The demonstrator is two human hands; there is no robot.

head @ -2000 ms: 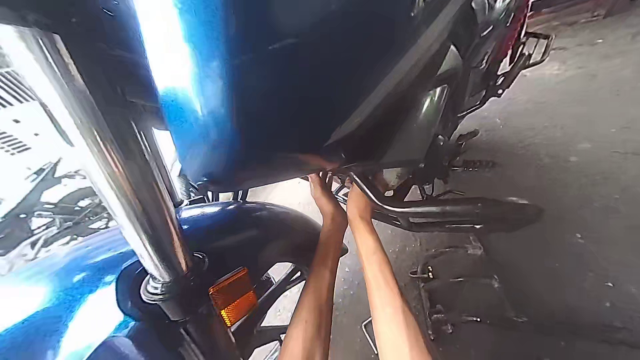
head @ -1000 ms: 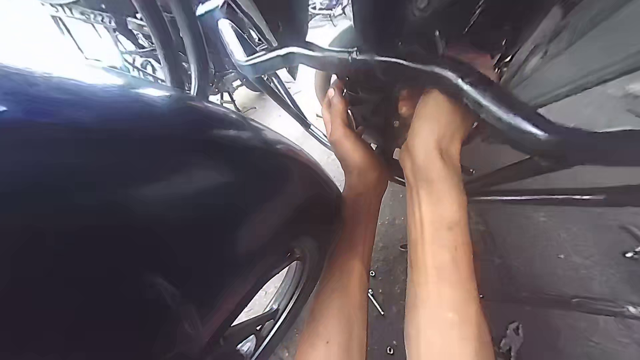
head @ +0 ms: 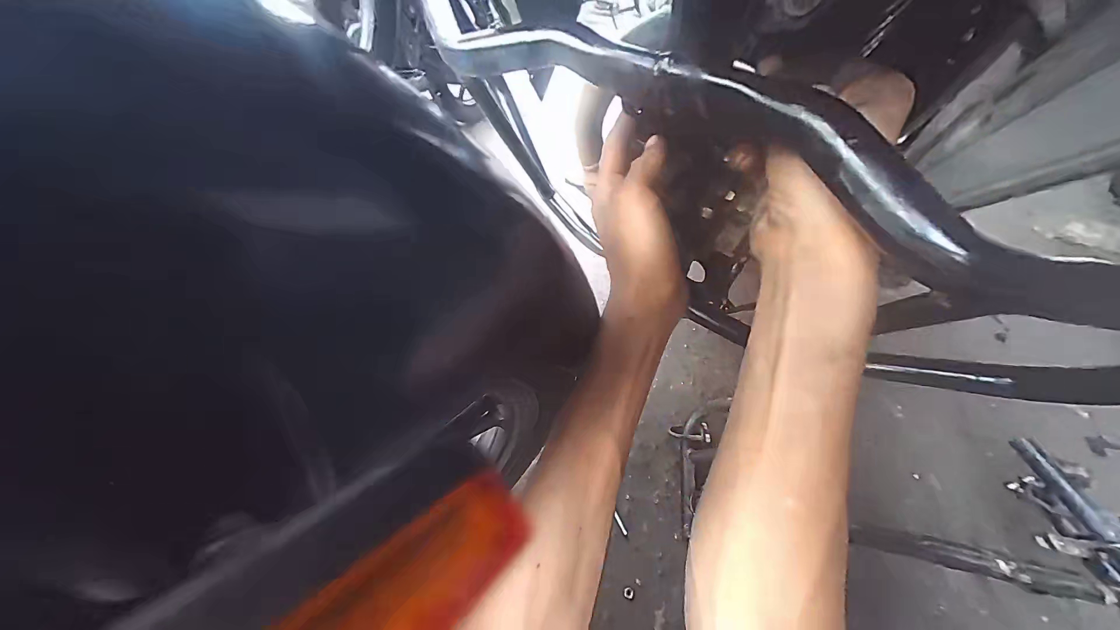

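Note:
Both my arms reach up from the bottom of the head view to the underside of a motorcycle. My left hand (head: 634, 210) is at the left side of a dark, greasy engine part (head: 704, 192), its fingertips raised against or close to it. On the other side of that part is my right hand (head: 805, 206), its wrist bent and its fingers partly hidden behind the black exhaust pipe (head: 840, 149). What the right hand touches or holds cannot be told. The pipe curves above both hands.
A dark front fender (head: 306, 227) fills the left, with an orange reflector (head: 420, 560) below it and part of a wheel (head: 494, 433) beside it. Metal parts (head: 1063, 490) and a nut (head: 629, 593) lie on the floor. A grey panel (head: 1024, 114) is at the upper right.
The view has moved in close beneath the motorcycle since the oldest frame. Both hands remain around the same area under the exhaust pipe. The orange reflector has come back into view.

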